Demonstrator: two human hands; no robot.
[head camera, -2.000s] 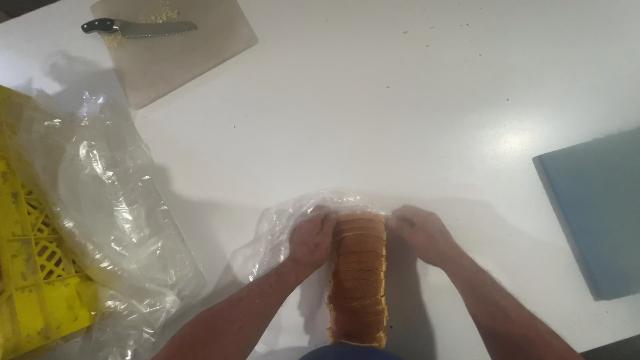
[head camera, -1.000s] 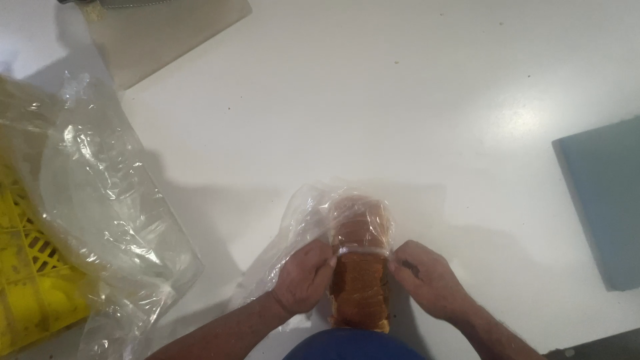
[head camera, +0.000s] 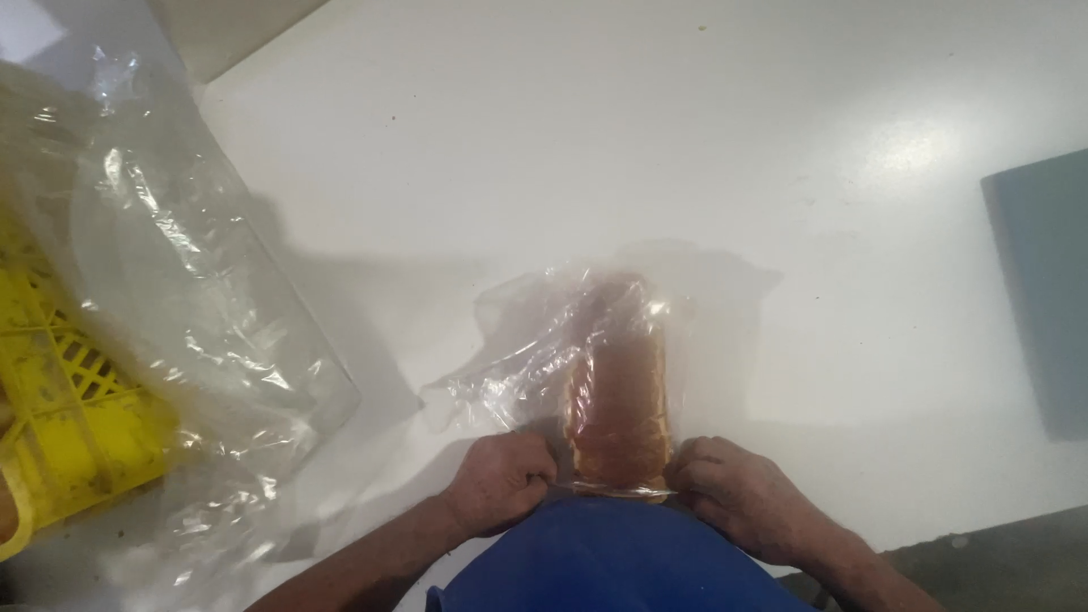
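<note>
A sliced loaf of bread (head camera: 619, 391) lies lengthwise on the white table inside a clear plastic bag (head camera: 527, 357), its near end close to my blue apron. My left hand (head camera: 501, 480) pinches the bag's rim at the left of the loaf's near end. At the right of that end, my right hand (head camera: 735, 493) grips the rim too. The bag's mouth is stretched between both hands across the bread's near end. Loose film spreads out to the left of the loaf.
At the left, a large sheet of clear plastic film (head camera: 204, 280) drapes over a yellow plastic crate (head camera: 85, 450). Part of a cutting board (head camera: 229, 25) shows at the top left. A blue-grey slab (head camera: 1045, 289) lies at the right edge. The white table (head camera: 544, 170) bears small crumbs.
Both hands have drawn the bag's rim toward me along the loaf. Two seconds ago they were at its far end with most of the bread uncovered; now the bag covers nearly all of it.
</note>
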